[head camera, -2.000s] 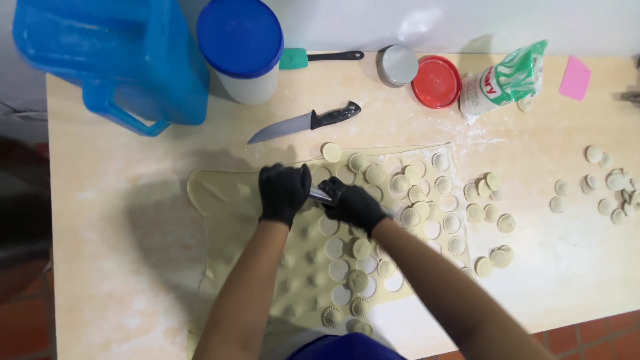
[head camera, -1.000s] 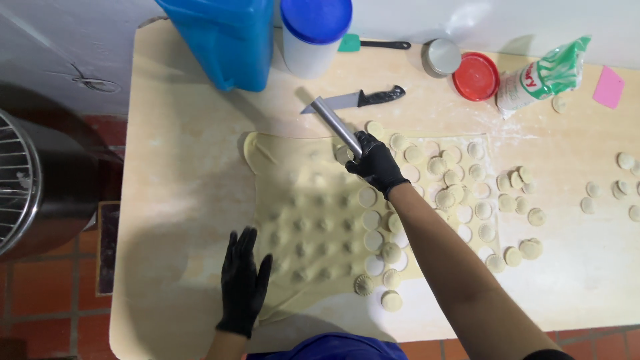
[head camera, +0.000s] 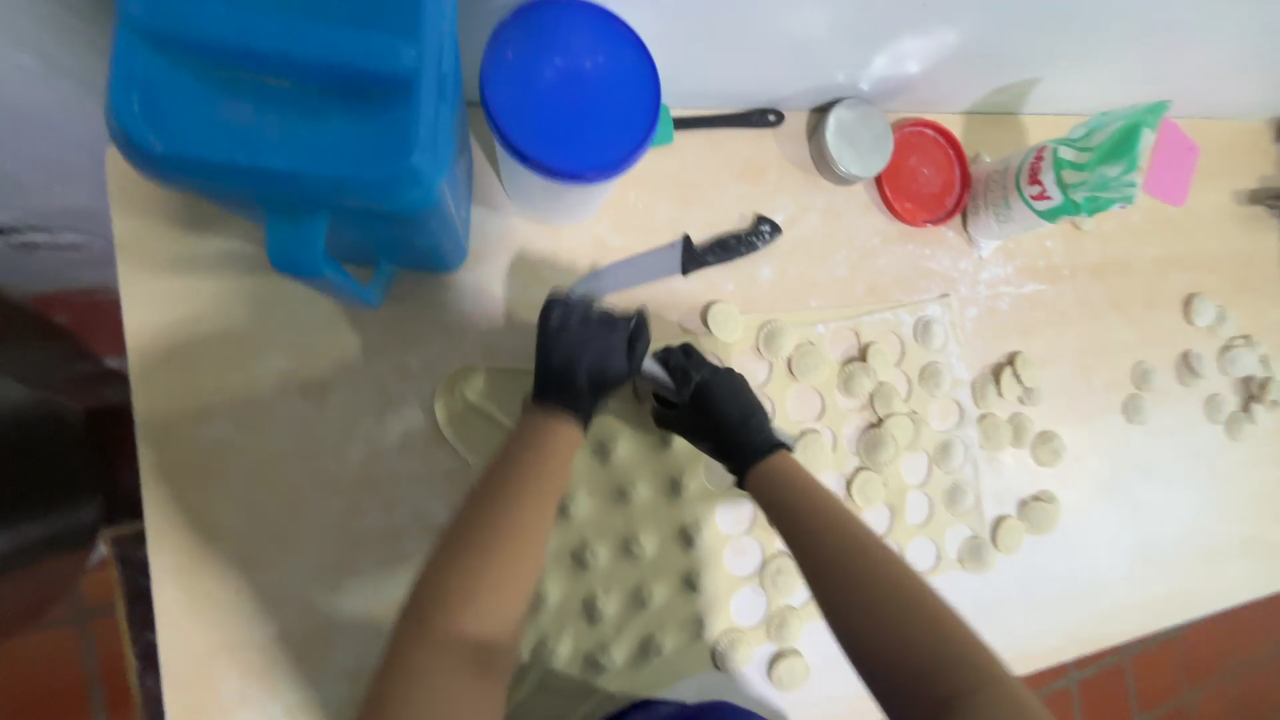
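My left hand (head camera: 583, 352), in a black glove, is over the upper edge of a filled dough sheet (head camera: 625, 500) with rows of small mounds. Close to its right, my right hand (head camera: 715, 410), also gloved, grips a metal tube (head camera: 656, 374); whether the left fingers touch the tube is blurred. Right of the mounds the sheet has round holes, with cut dough rounds (head camera: 878, 447) lying on it singly and overlapping. A knife (head camera: 640, 268) with a black handle lies just above my left hand.
Along the wall stand a blue plastic pitcher (head camera: 300, 130), a tub with a blue lid (head camera: 570, 90), a spatula (head camera: 725, 119), a round metal tin (head camera: 852, 142), a red lid (head camera: 922, 172), a flour bag (head camera: 1060, 180) and a pink scraper (head camera: 1170, 163). More dough rounds (head camera: 1240, 357) lie at the right.
My left hand has moved up from the sheet's lower left to beside my right hand. The tube's end no longer reaches toward the knife; it is between my hands. The view has shifted.
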